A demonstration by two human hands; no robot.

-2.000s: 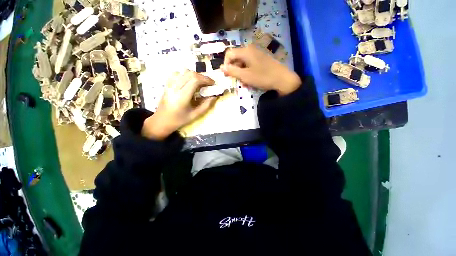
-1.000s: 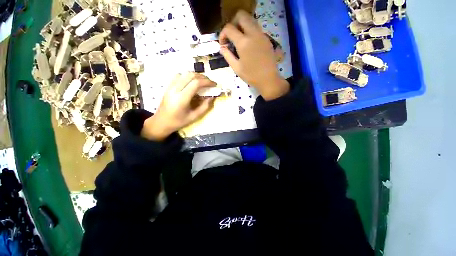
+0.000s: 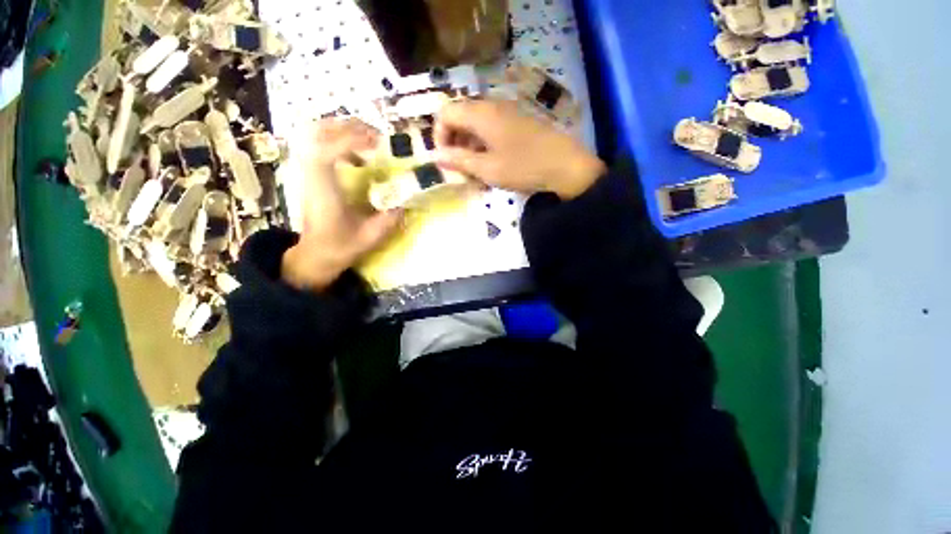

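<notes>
A tan moulded part (image 3: 405, 191) with a black insert (image 3: 429, 175) lies between my hands over the yellow sheet (image 3: 417, 245). My left hand (image 3: 339, 203) is blurred, its fingers spread around the part's left end; whether it grips the part is unclear. My right hand (image 3: 511, 146) has its fingertips at the part's right end, thumb side near the black insert. Another black insert (image 3: 400, 145) and a pale tan piece (image 3: 422, 103) lie just behind the part. A further tan part with a black rectangle (image 3: 546, 96) lies behind my right hand.
A large pile of tan parts (image 3: 177, 172) is at left. The blue bin (image 3: 667, 125) at right holds tan parts with black rectangles. A brown box (image 3: 443, 37) stands on the white perforated plate (image 3: 318, 65) behind my hands. The plate has scattered dark bits.
My right hand has come back from beside the brown box to the part. My left fingers have opened wider. The part now shows a black insert on its face.
</notes>
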